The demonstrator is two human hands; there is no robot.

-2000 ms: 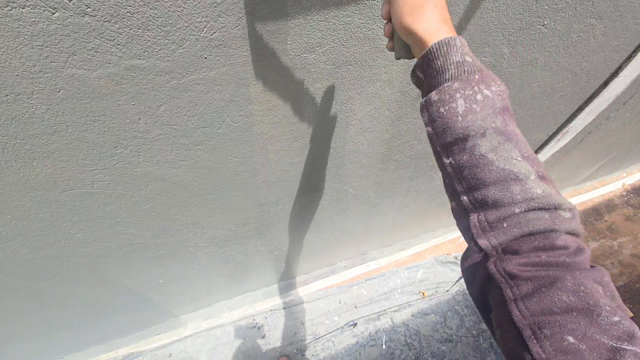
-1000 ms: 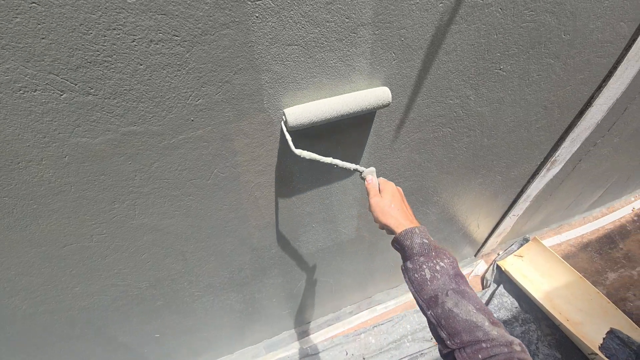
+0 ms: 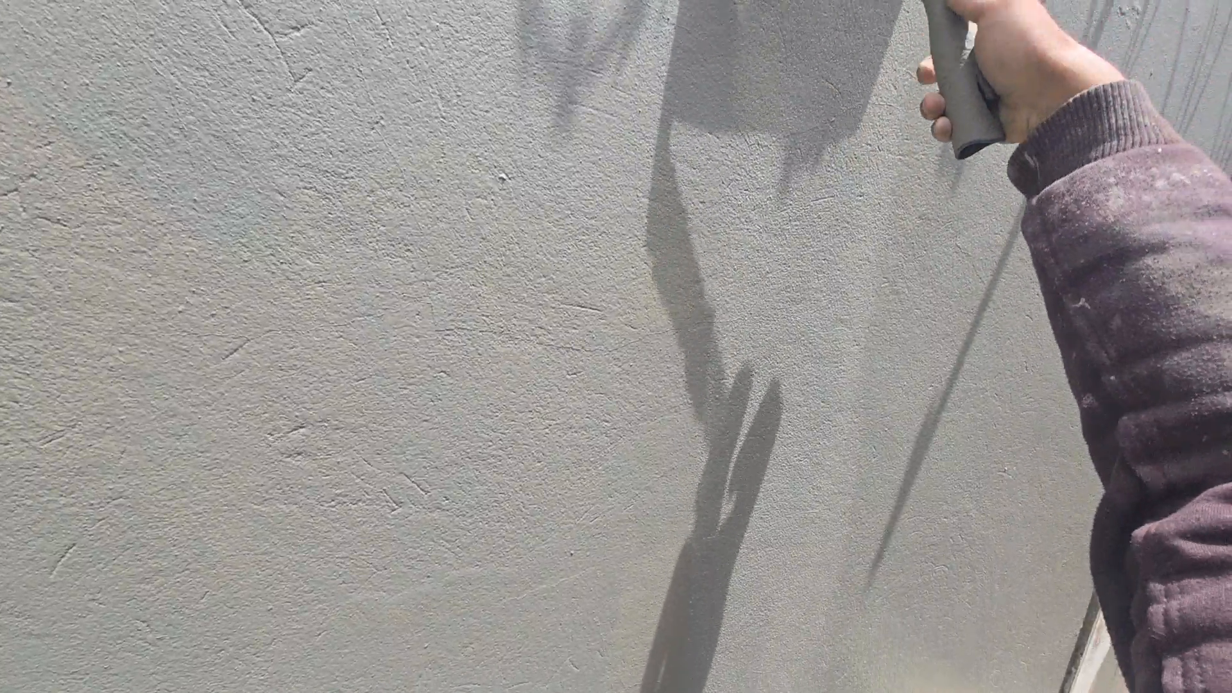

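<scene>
My right hand (image 3: 1011, 67) is at the upper right, closed around the grey handle of a paint roller (image 3: 962, 96). The handle's lower end sticks out below the fingers; the roller's frame and sleeve lie beyond the top edge. A purple, paint-spattered sleeve covers the arm. Behind the hand stands a grey textured plaster wall (image 3: 433, 385), in sunlight. Shadows of the roller, hand and arm fall on it left of the hand. My left hand does not show.
At the bottom right, partly behind the sleeve, a pale narrow strip (image 3: 1088, 650) runs at a slant along the wall. Thin, branching shadows lie on the upper wall.
The right hand with the roller has moved up the wall; a second ago the whole roller showed against the wall. The view has shifted, and the floor and the yellowish board are out of sight.
</scene>
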